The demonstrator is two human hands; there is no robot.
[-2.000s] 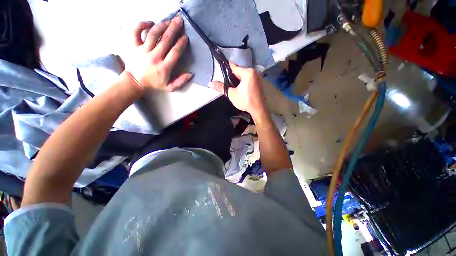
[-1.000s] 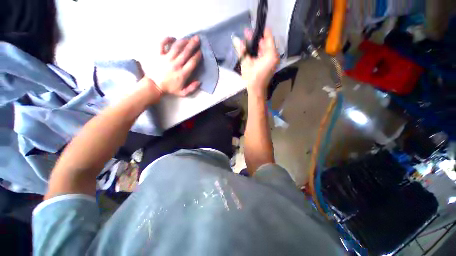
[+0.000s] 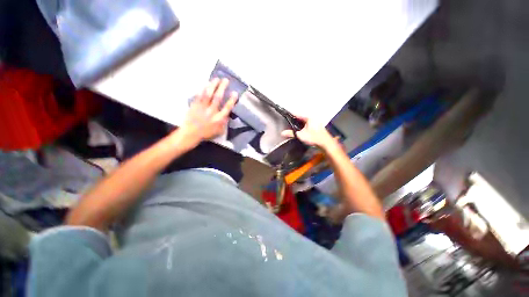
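My left hand point(image 3: 210, 110) lies flat, fingers apart, on a small grey-blue fabric piece point(image 3: 231, 82) near the front edge of the white table. My right hand point(image 3: 313, 134) grips the handles of the black fabric shears point(image 3: 274, 106). The blades point up and left, with the tip beside the grey-blue piece. Blur hides whether the blades are closed. Grey and black pieces point(image 3: 246, 134) lie between my hands at the table edge.
Grey-blue fabric point(image 3: 119, 35) covers the back left of the white table point(image 3: 278, 40). A red thing point(image 3: 29, 110) is at far left. An orange handle-like thing point(image 3: 304, 168) is just below my right hand. Blurred clutter lies at right.
The view has swung to another stretch of the table. The raised shears are now low, their tip beside the grey-blue piece. The hoses and crate have left view.
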